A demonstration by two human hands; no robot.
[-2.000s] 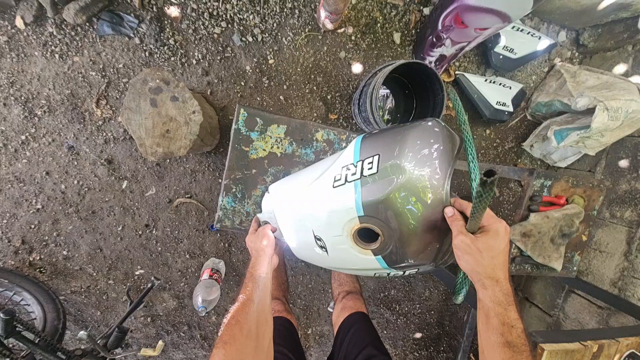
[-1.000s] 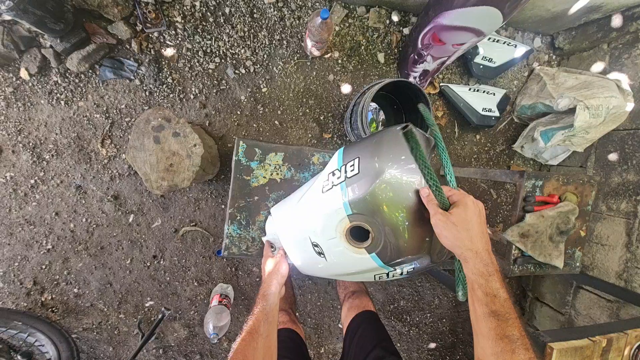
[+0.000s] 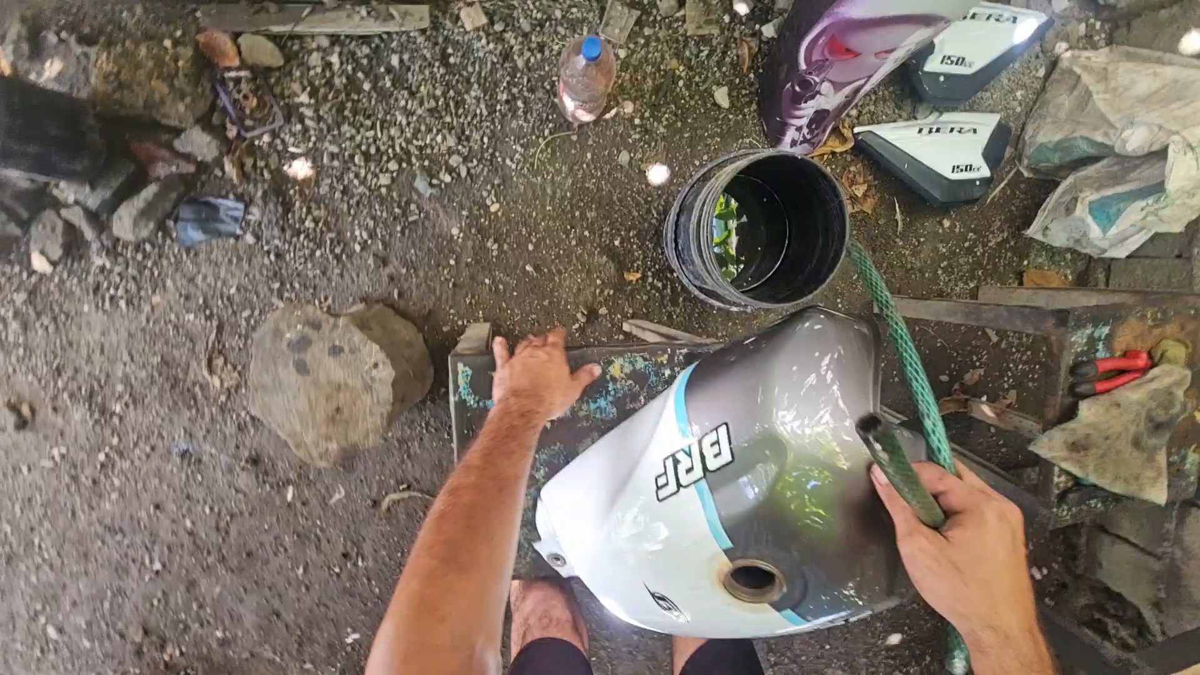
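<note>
A white and grey motorcycle fuel tank [image 3: 656,544] with a light blue stripe and an uncapped round filler hole lies on a paint-stained bench top [image 3: 600,394]. My left hand [image 3: 537,380] is off the tank, fingers spread, over the bench's far edge; whether it touches the surface is unclear. At the tank's right end, my right hand [image 3: 970,539] grips a green hose [image 3: 905,469], its open end pointing up and left. The hose's braided length [image 3: 907,356] runs beside the tank toward the black bucket [image 3: 689,234], which holds liquid with leaves reflected in it.
A cut stump or flat stone [image 3: 328,384] stands left of the bench. Beyond are a plastic bottle [image 3: 586,84], a purple painted panel [image 3: 816,75], white and black side covers [image 3: 947,150] and sacks [image 3: 1106,122]. Red-handled pliers [image 3: 1111,372] and a rag [image 3: 1125,431] lie at right.
My left hand has let go of the tank's narrow end and moved to the bench's far edge. The hose end in my right hand now points up and left.
</note>
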